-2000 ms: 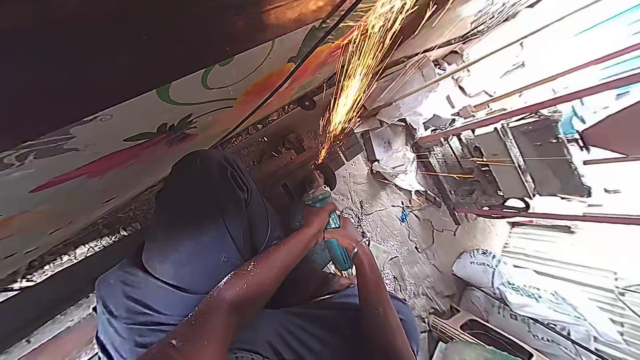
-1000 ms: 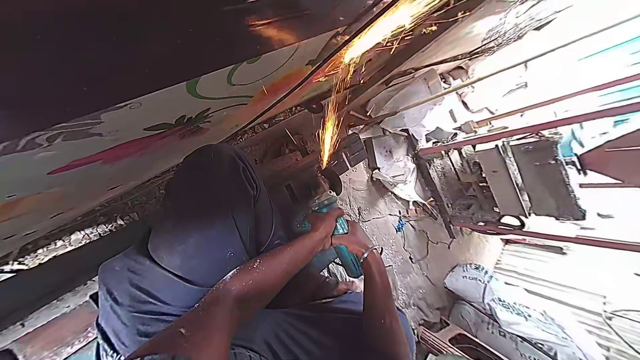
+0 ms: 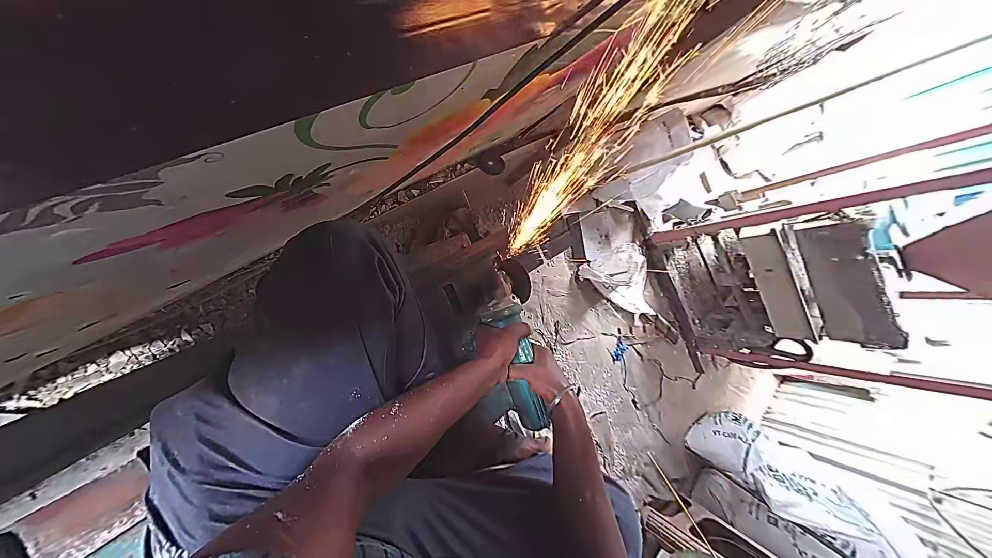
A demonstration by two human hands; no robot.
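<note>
A teal angle grinder (image 3: 529, 399) is held in both hands, low in front of my bent knee. My left hand (image 3: 500, 345) grips its body near the gear head, and my right hand (image 3: 542, 373), with a bangle at the wrist, closes around the body farther back. The dark disc (image 3: 515, 280) meets a dark metal piece (image 3: 480, 252); the exact contact is hidden by glare and shadow. A thick stream of orange sparks (image 3: 577, 167) flies up and to the right from the disc.
A wall panel painted with flowers (image 3: 194, 225) runs along the left, with a black cable (image 3: 504, 101) across it. White printed sacks (image 3: 790, 473) lie at lower right on cracked ground (image 3: 604, 372). Reddish metal bars (image 3: 821, 205) and a grey slab (image 3: 841, 283) are at right.
Sparks come off the disc in all frames; their stream now spreads wider than a second ago, when it was narrow near the disc. Both hands keep their hold on the grinder.
</note>
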